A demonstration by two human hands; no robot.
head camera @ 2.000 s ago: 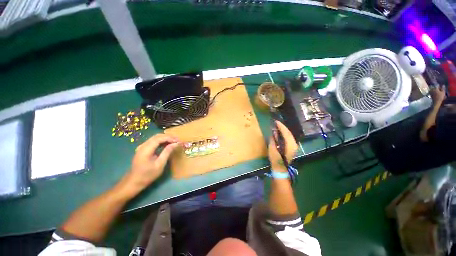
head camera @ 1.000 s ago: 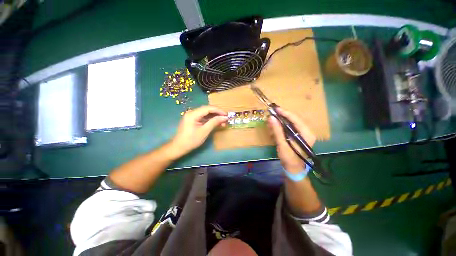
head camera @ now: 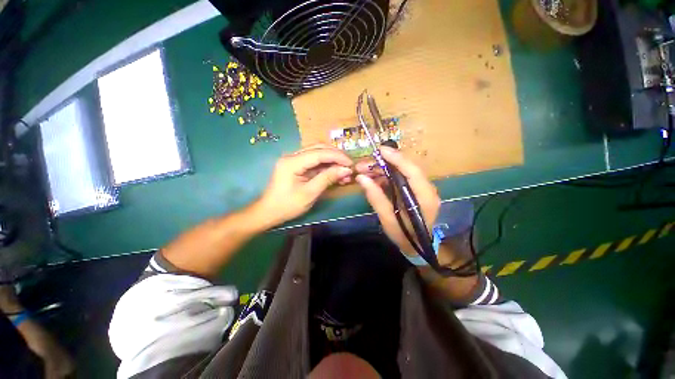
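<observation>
The circuit board strip [head camera: 363,150] lies on the tan cardboard [head camera: 474,96], with a row of small yellow-and-dark parts along it. My right hand [head camera: 403,194] holds the black soldering iron [head camera: 409,203], its metal tip end pointing up over the strip. A thin metal tube runs beside the tip. My left hand [head camera: 307,181] is just below the strip's left end, thumb and index fingertips together, close to my right fingertips. Whether something tiny is between the left fingertips cannot be made out.
Loose yellow-and-dark parts [head camera: 235,90] lie left of the cardboard. A black fan [head camera: 322,50] with a wire guard stands behind. A brown round tub [head camera: 566,16] and dark soldering station [head camera: 610,66] are at right. Two white rectangles [head camera: 142,117] lie left. The iron's cord hangs over the front edge.
The view has moved closer to the cardboard. Both hands have come together below the strip; my left fingertips have left its left end. The iron stays in my right hand, its tip now over the strip.
</observation>
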